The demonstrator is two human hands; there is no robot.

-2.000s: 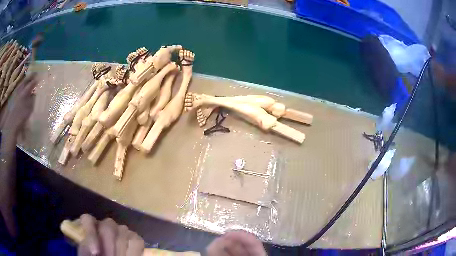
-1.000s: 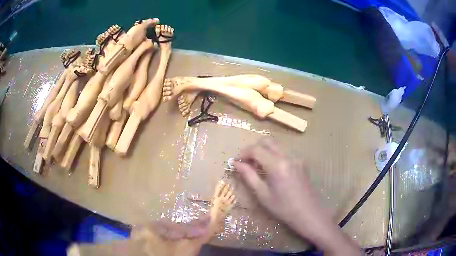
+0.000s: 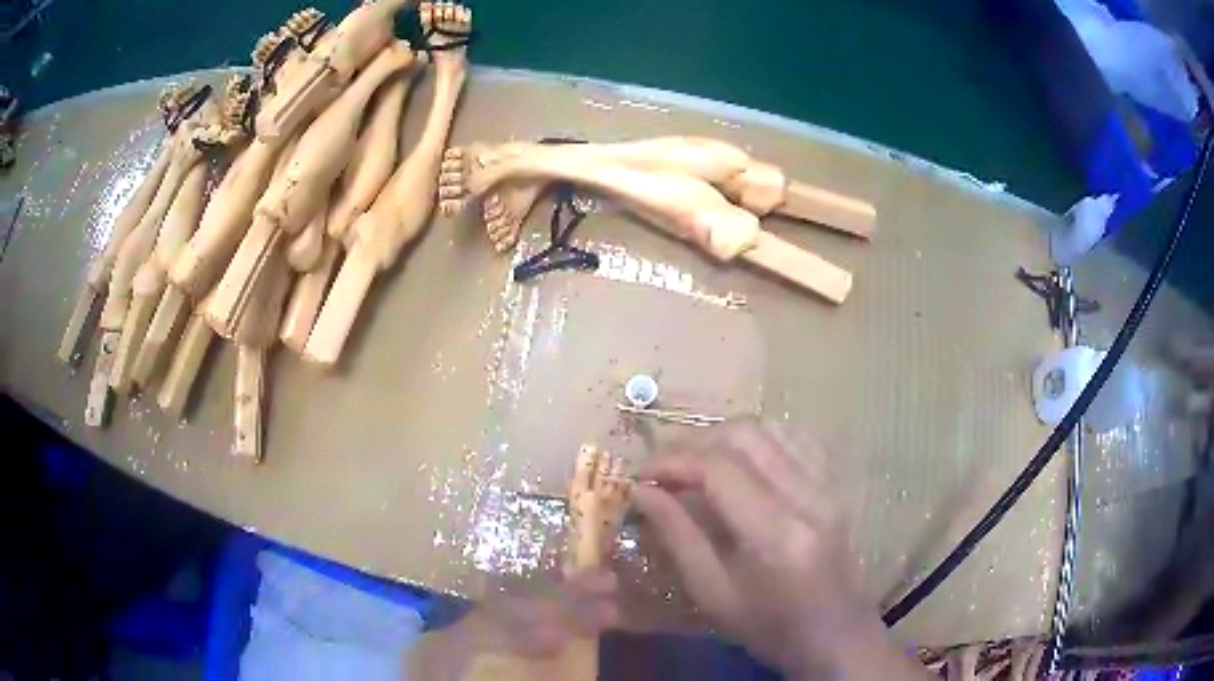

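Observation:
My left hand [image 3: 513, 623], blurred at the bottom edge, holds a tan figure leg whose bare foot [image 3: 599, 499] points up, toes away from me. My right hand [image 3: 766, 532] is right of the foot, its thumb and fingertips together at the toes. Whether it pinches a thin tool is too blurred to tell. A small round white cap [image 3: 640, 390] lies above the foot with a thin pale stick [image 3: 672, 415] beside it. A dark forked strap [image 3: 559, 253] lies near two crossed tan legs [image 3: 666, 200].
Legs with dark toe straps [image 3: 300, 200] are heaped at left. A green conveyor [image 3: 746, 67] runs behind the bench. At right are a white bottle [image 3: 1058, 386], a metal rod [image 3: 1069, 532] and a black cable [image 3: 1065, 426]. A blue crate with white sheet [image 3: 320, 625] is below.
The held leg has come up from the bottom edge over the bench. My right hand reached to the white cap, then moved down to the toes. The camera view has shifted.

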